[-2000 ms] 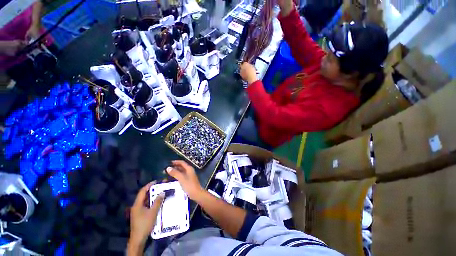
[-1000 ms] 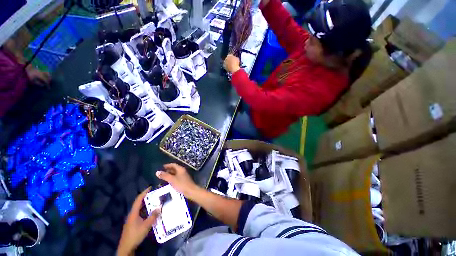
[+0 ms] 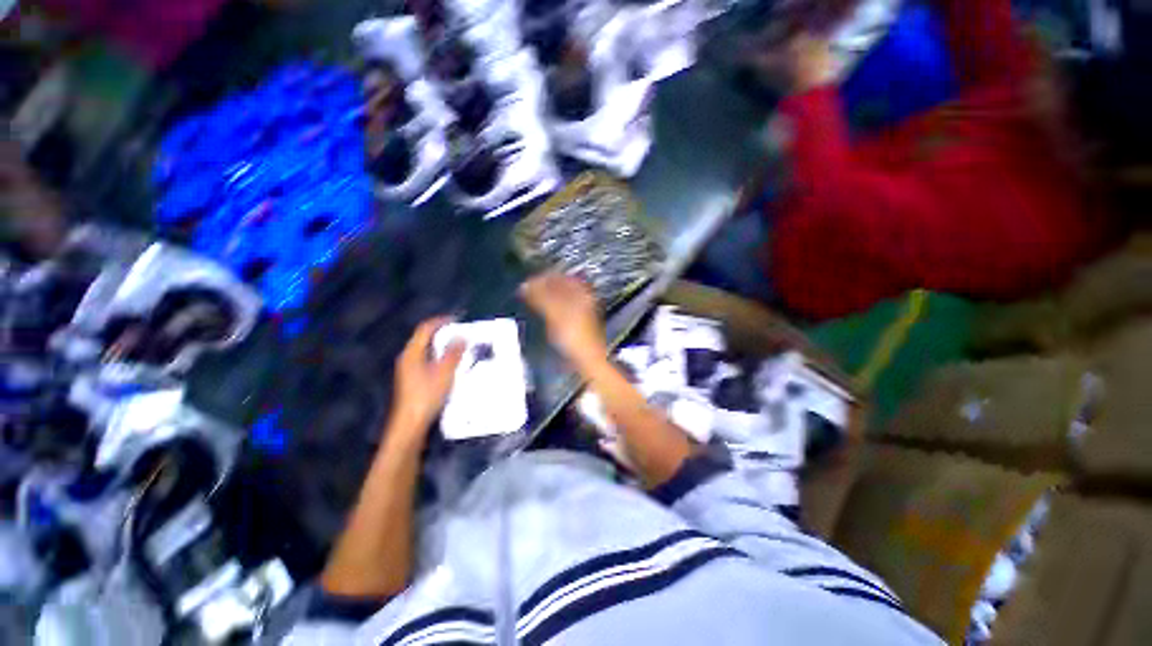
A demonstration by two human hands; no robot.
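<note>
My left hand (image 3: 427,372) holds a white flat plate (image 3: 486,401) by its left edge, above the dark bench in front of me. The plate has a small dark cutout near its top. My right hand (image 3: 564,312) is to the right of the plate and apart from it, at the near edge of a shallow tray (image 3: 526,236) of small silver metal parts (image 3: 591,242). The picture is blurred, and I cannot tell whether the right fingers hold anything.
Blue blocks (image 3: 272,164) lie heaped at the upper left. White housings with black centres (image 3: 493,139) stand at the back, more (image 3: 171,429) at the left. A carton (image 3: 828,486) of white parts is at the right. A person in red (image 3: 929,202) sits at the upper right.
The view has swung, so the bench things sit further right and higher. My right hand has moved away from the plate to the tray's near edge. My left hand still holds the plate.
</note>
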